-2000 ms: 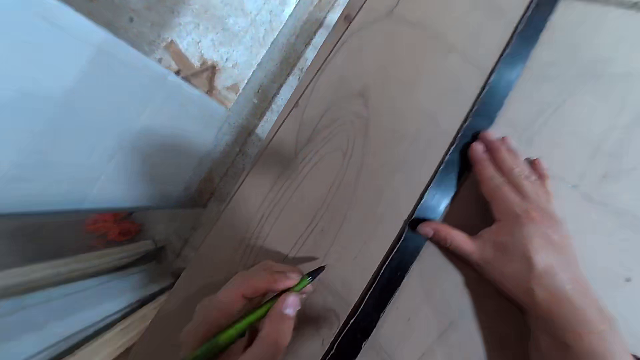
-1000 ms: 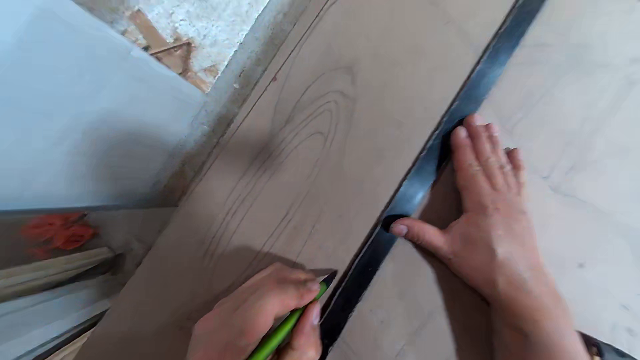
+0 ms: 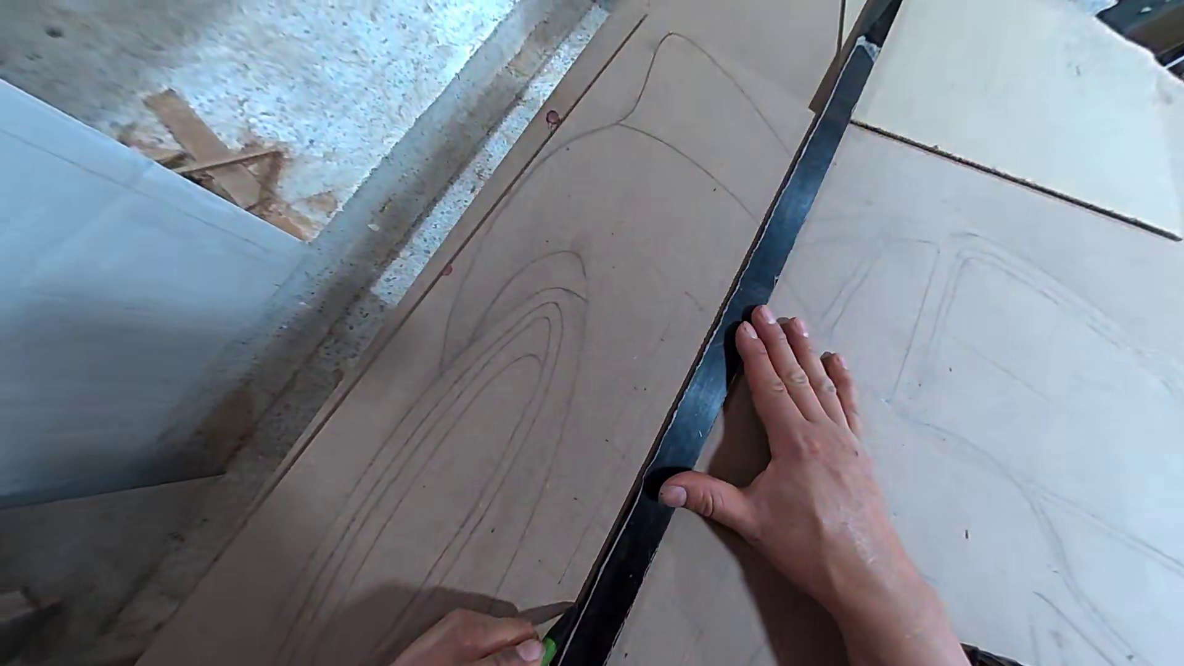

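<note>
My right hand point(image 3: 814, 472) lies with its fingers spread across the right edge of a long dark strip point(image 3: 708, 384), thumb and fingertips touching it. The strip runs diagonally over a brown board point(image 3: 638, 231) that bears curved pencil lines. At the bottom edge, partly cut off, my left hand point(image 3: 476, 640) grips a green-handled marking tool point(image 3: 549, 650), its dark front end against the left side of the strip. The tip is hard to make out.
A pale panel point(image 3: 1036, 102) lies at the upper right. Wood scraps point(image 3: 213, 157) rest on the speckled concrete floor point(image 3: 305, 65). A bluish-white sheet point(image 3: 120, 296) stands at the left, beside the board's edge.
My left hand with the green tool has moved from the drawn curves to the side of the dark strip. My right hand stays on the strip. The view has shifted.
</note>
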